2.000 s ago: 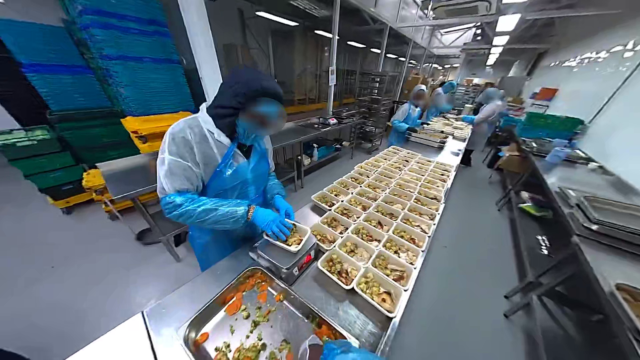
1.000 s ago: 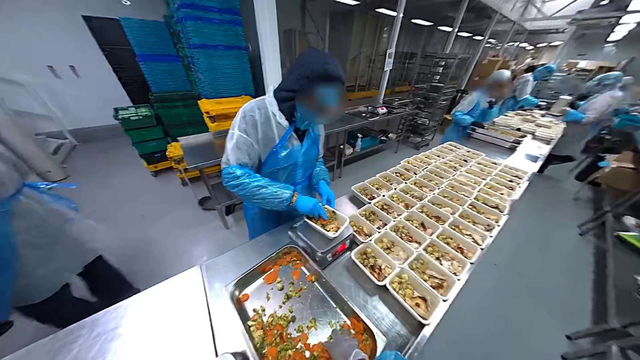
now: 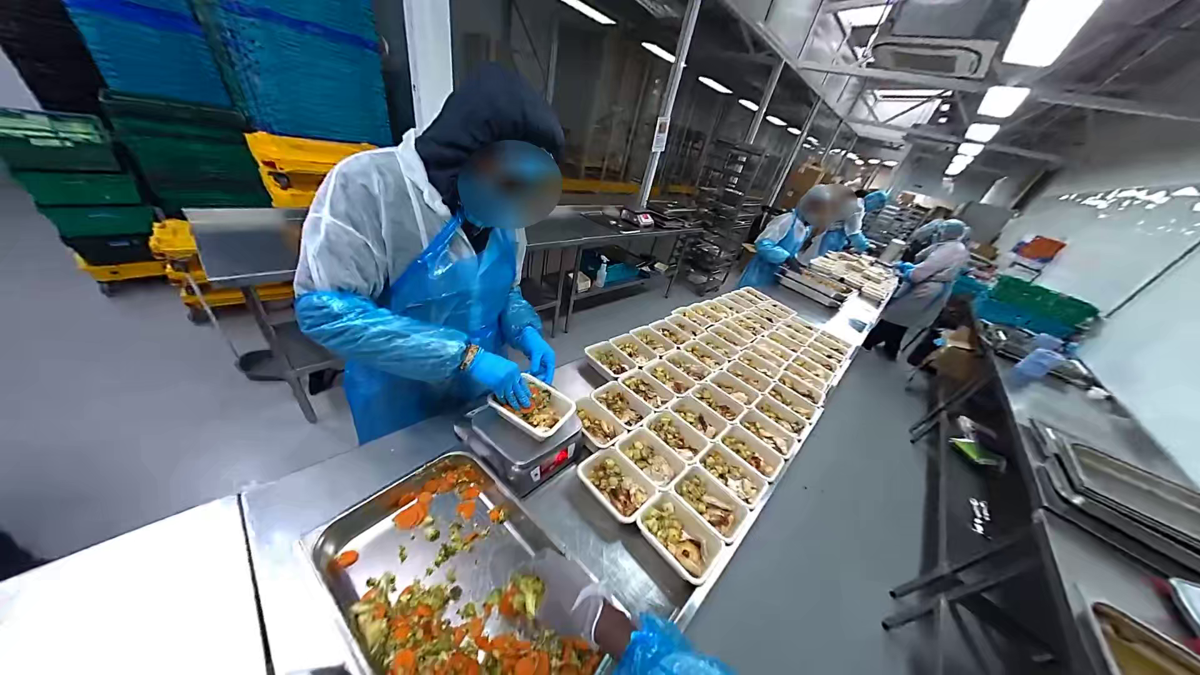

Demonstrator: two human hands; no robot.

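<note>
My right hand (image 3: 562,592), in a pale translucent glove with a blue sleeve cover (image 3: 666,649), reaches into a steel tray (image 3: 323,572) from the lower right. Its fingers are blurred beside a broccoli piece (image 3: 527,592), so their grip is unclear. Broccoli and sliced carrots (image 3: 422,623) lie in the tray, mostly near my side. My left hand is not distinguishable. Beyond the tray, a co-worker's gloved hand (image 3: 502,377) touches food in a pale container (image 3: 558,405) on a digital scale (image 3: 525,457).
Rows of filled pale containers (image 3: 682,539) cover the steel table right of the scale. The co-worker (image 3: 422,253) stands across the table. Others work at its far end. A side bench with metal trays (image 3: 1116,478) runs along the right, across an aisle.
The view swung left, then back right. My right hand, mostly below the picture edge one second ago, now reaches farther into the tray. The co-worker's hand stays at the container on the scale.
</note>
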